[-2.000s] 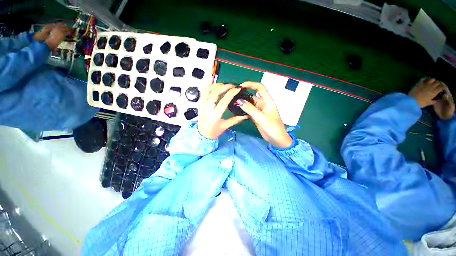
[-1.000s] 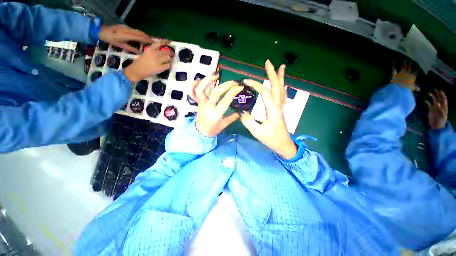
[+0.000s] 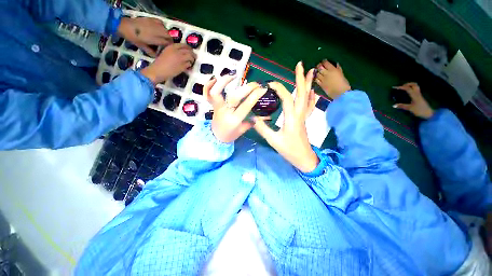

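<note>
A round black smartwatch unit (image 3: 265,102) is held upright between my two hands, its glossy face lit with small pale text. My left hand (image 3: 232,110) pinches its left side with thumb and forefinger, other fingers raised. My right hand (image 3: 294,126) pinches its right side with thumb and forefinger, other fingers spread upward. A paper sheet (image 3: 319,128) with a small dark square lies beyond my right hand, partly covered by it.
A white foam tray (image 3: 244,54) of watches lies left, some lit red; a neighbour's hands (image 3: 171,63) reach over it. A black blister tray (image 3: 132,153) lies below. Another person's hands (image 3: 333,81) reach over the dark green conveyor belt (image 3: 302,40) at right, one holding a watch.
My hands stay on the watch, now showing text. The left neighbour's hands have come over the white tray. The right neighbour's arms have reached across the belt, one hand taking a watch.
</note>
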